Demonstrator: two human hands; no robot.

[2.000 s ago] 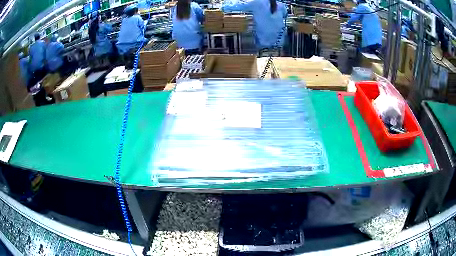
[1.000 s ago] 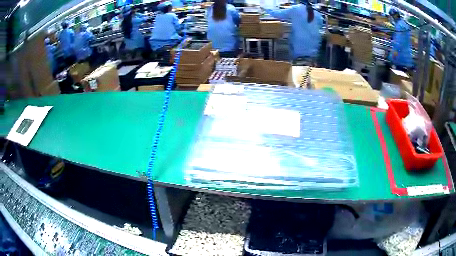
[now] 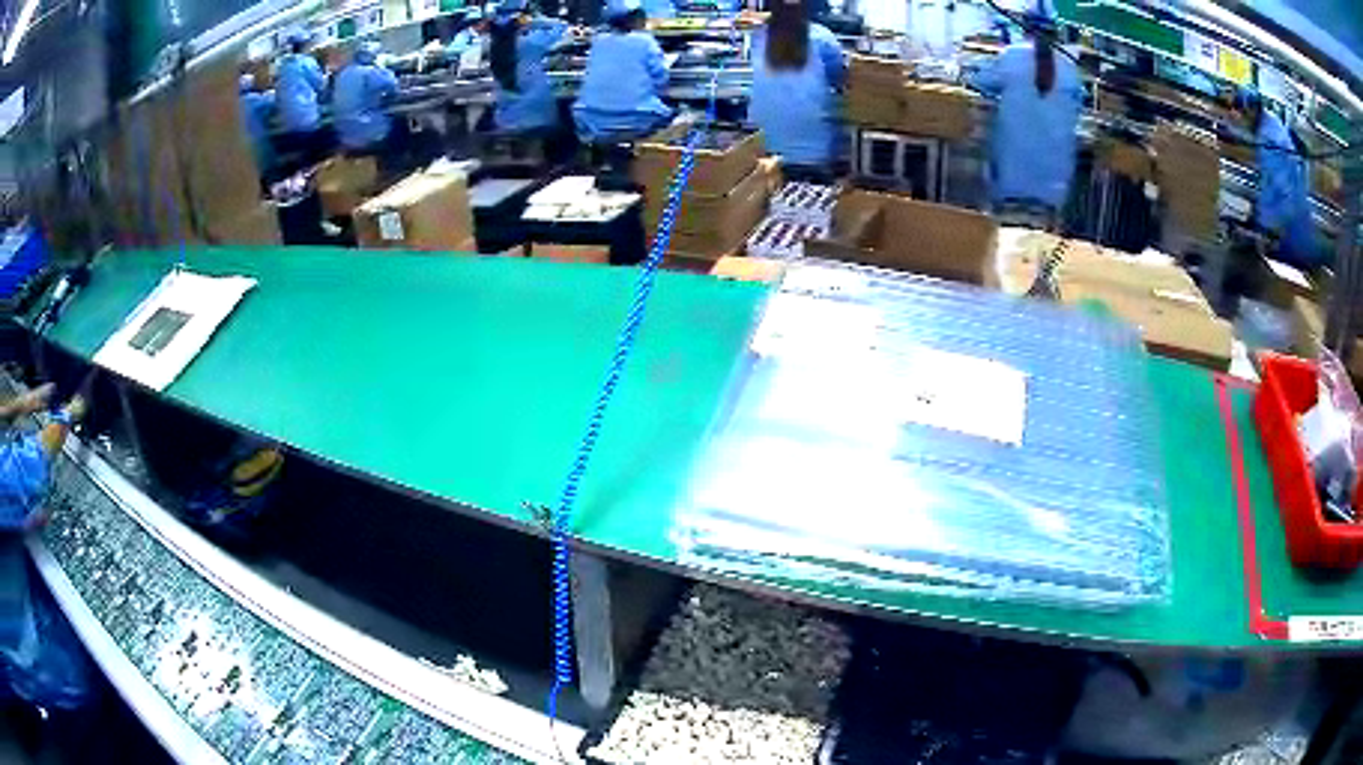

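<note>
Neither of my hands is in the picture. Green circuit boards (image 3: pixel 239 658) lie in a row on the line at the lower left, crowded with small parts and partly blown out by glare. A bin of small cream parts (image 3: pixel 718 729) stands below the shelf, its back part grey-brown. A dark bin (image 3: pixel 927 702) stands right of it, its contents hard to make out. A stack of clear ribbed plastic sheets (image 3: pixel 942 448) with a white label lies on the green shelf (image 3: pixel 434 374).
A blue coiled cord (image 3: pixel 606 404) hangs across the shelf. A white sheet (image 3: pixel 177 329) lies at its left end, a red box (image 3: pixel 1308 463) with a bag at its right. A person's hand and blue sleeve (image 3: pixel 23 463) show at the left edge. Cartons (image 3: pixel 912 236) and people in blue are behind.
The view has turned to the left, so the shelf and its things sit further right. More boards and another person's arm now show at left. The red box is now cut by the right edge.
</note>
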